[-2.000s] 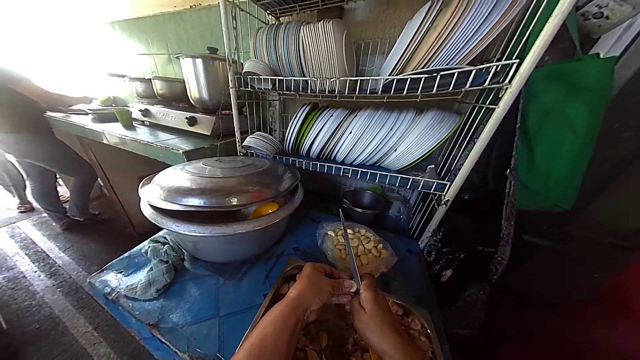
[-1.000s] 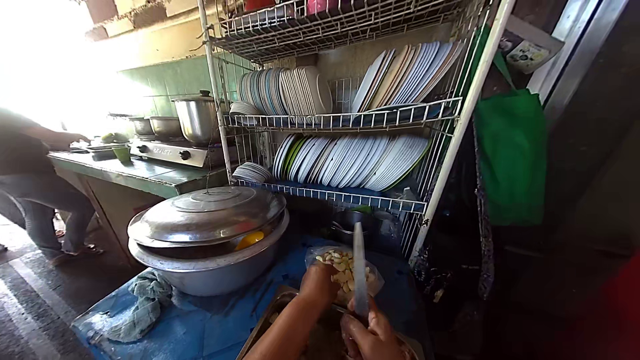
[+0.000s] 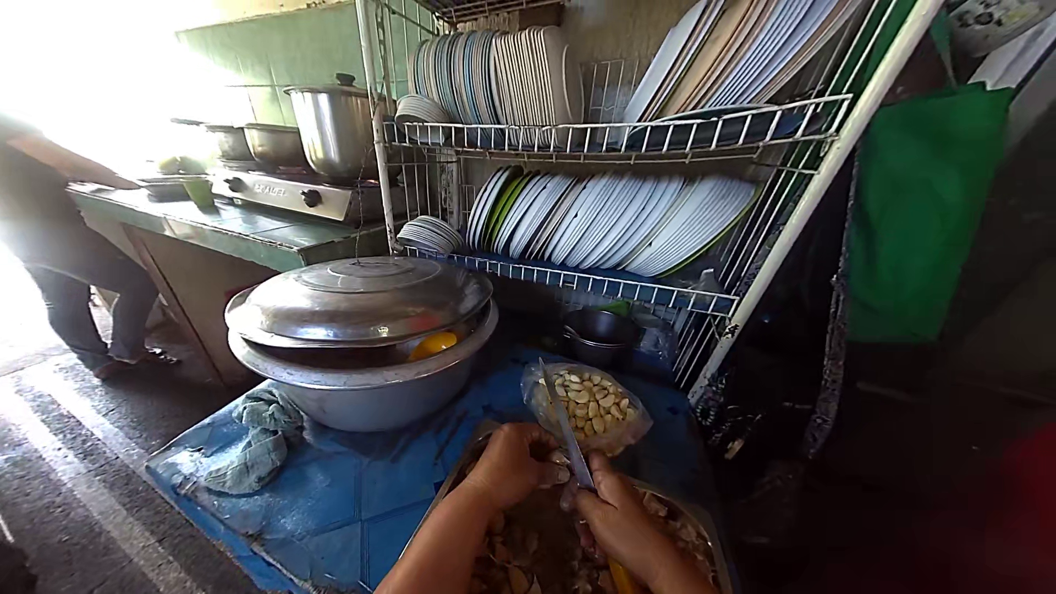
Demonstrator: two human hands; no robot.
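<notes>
My right hand (image 3: pixel 615 516) is closed around a knife (image 3: pixel 565 421), its blade pointing up and away from me. Beside the blade, the fingers of my left hand (image 3: pixel 518 469) are pinched together on a small pale piece, perhaps a garlic clove, mostly hidden by the fingers. Both hands are above a metal tray (image 3: pixel 711 528) with garlic skins and cloves in it. Just beyond them a clear plastic bag (image 3: pixel 635 433) holds many peeled garlic cloves (image 3: pixel 594 400). A yellow handle (image 3: pixel 620 576) shows under my right wrist.
A large lidded metal basin (image 3: pixel 363 400) and a grey-green cloth (image 3: pixel 256 445) sit on the blue table (image 3: pixel 330 511). Behind are a black pot (image 3: pixel 602 330) and a wire dish rack (image 3: pixel 726 305) full of plates. A person stands at the left by a counter with a gas stove (image 3: pixel 289 194).
My left hand has drawn back from the bag of garlic to the knife. The blade, upright a second ago, now leans left across the bag's near edge.
</notes>
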